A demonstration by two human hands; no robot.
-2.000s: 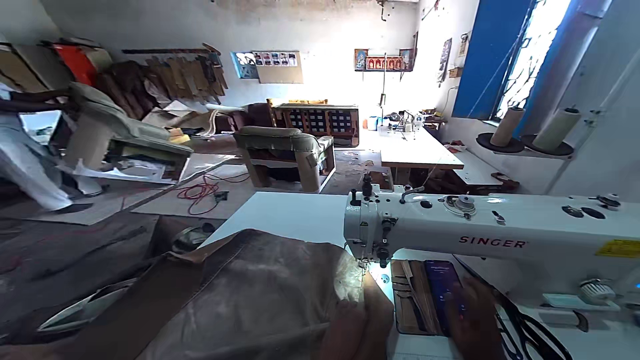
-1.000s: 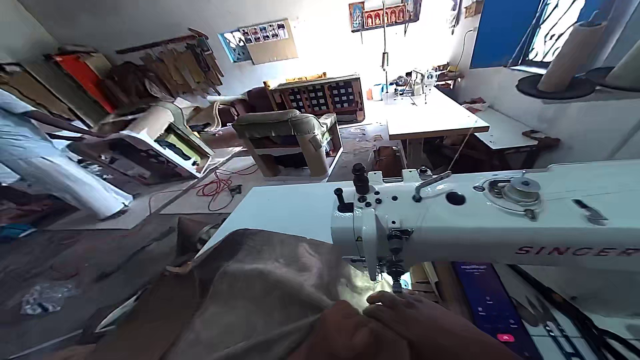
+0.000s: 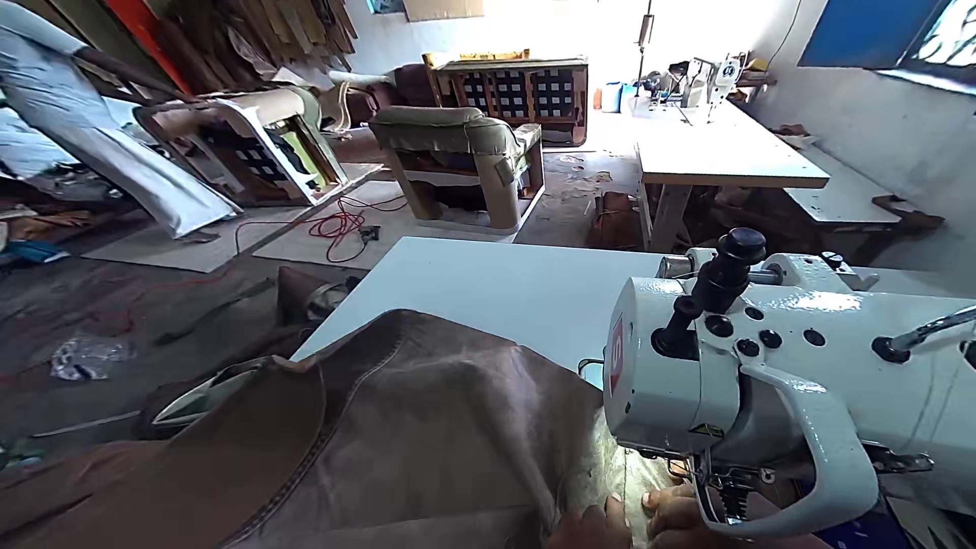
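A brown leather piece (image 3: 450, 427) with a stitched seam spreads over the near part of the white sewing table (image 3: 488, 282). Its right edge lies in lamp light beside the presser foot of a white Singer sewing machine (image 3: 679, 366). My left hand (image 3: 591, 528) rests on the leather at the bottom, fingertips left of the machine head. Close to its right, my right hand (image 3: 675, 515) has its fingers on the same lit edge, partly behind the machine's finger guard. Both hands press the leather flat, and the frame's bottom cuts them off.
A dark phone (image 3: 858, 530) lies partly hidden under the machine arm. Beyond stand an armchair frame (image 3: 457, 160), a second table (image 3: 732, 152) with another sewing machine (image 3: 709, 80), and a tipped chair frame (image 3: 252, 152). A person (image 3: 99, 122) stands at left. Red cable (image 3: 335, 225) lies on the floor.
My right hand has moved from beside the phone to the leather at the machine head, next to my left hand. The view has come closer to the machine.
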